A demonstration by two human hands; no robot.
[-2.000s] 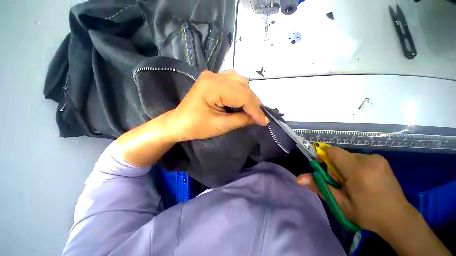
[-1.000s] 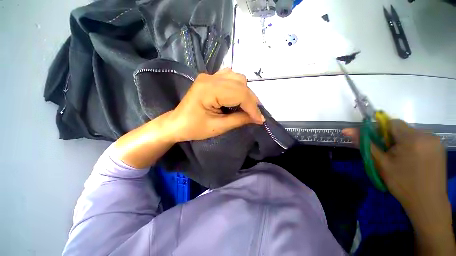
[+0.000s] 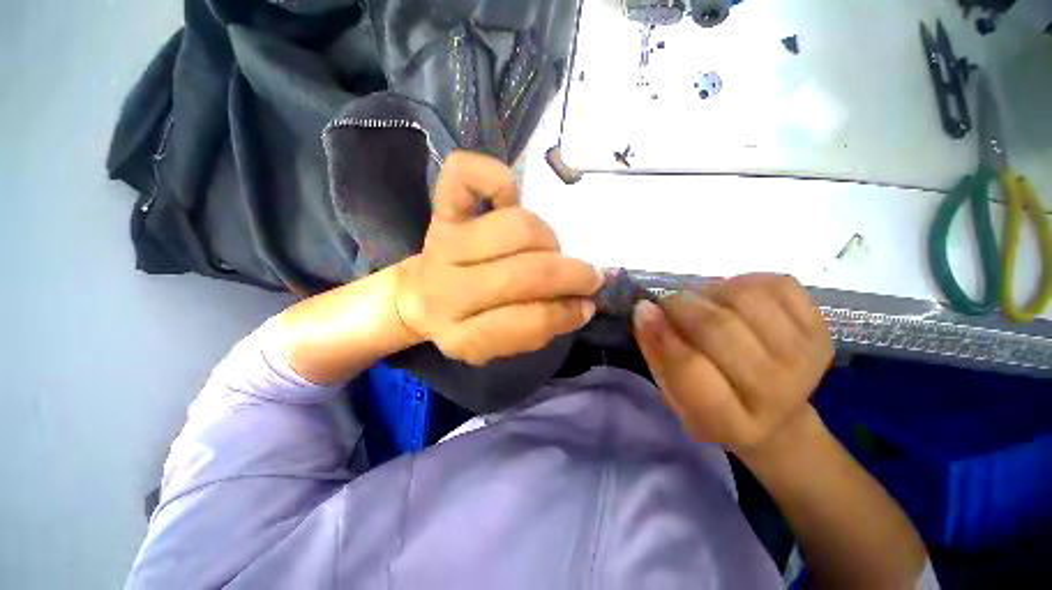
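Note:
A large dark grey garment (image 3: 271, 138) lies in folds left of the sewing machine bed and hangs over the front edge under my hands. A pale toothed line runs along a curved edge of it. My left hand (image 3: 496, 271) pinches a small dark fabric end (image 3: 617, 293) of the garment between thumb and fingers. My right hand (image 3: 738, 352) pinches the same end from the right, fingertips close to the left ones. The fingers hide most of this end. Scissors (image 3: 986, 219) with one green and one yellow loop lie on the bed at the right.
Black thread snips (image 3: 948, 87) lie beside the scissors. The presser foot and needle area (image 3: 648, 35) is at the top. Dark scraps (image 3: 790, 44) lie on the white bed. A ruler strip (image 3: 888, 327) runs along the front edge, with blue bins (image 3: 992, 490) below.
The scissors have left my right hand and lie on the bed. My right hand has moved left to the fabric end. My left hand has turned and shifted its grip. The dark scrap by the blades is gone.

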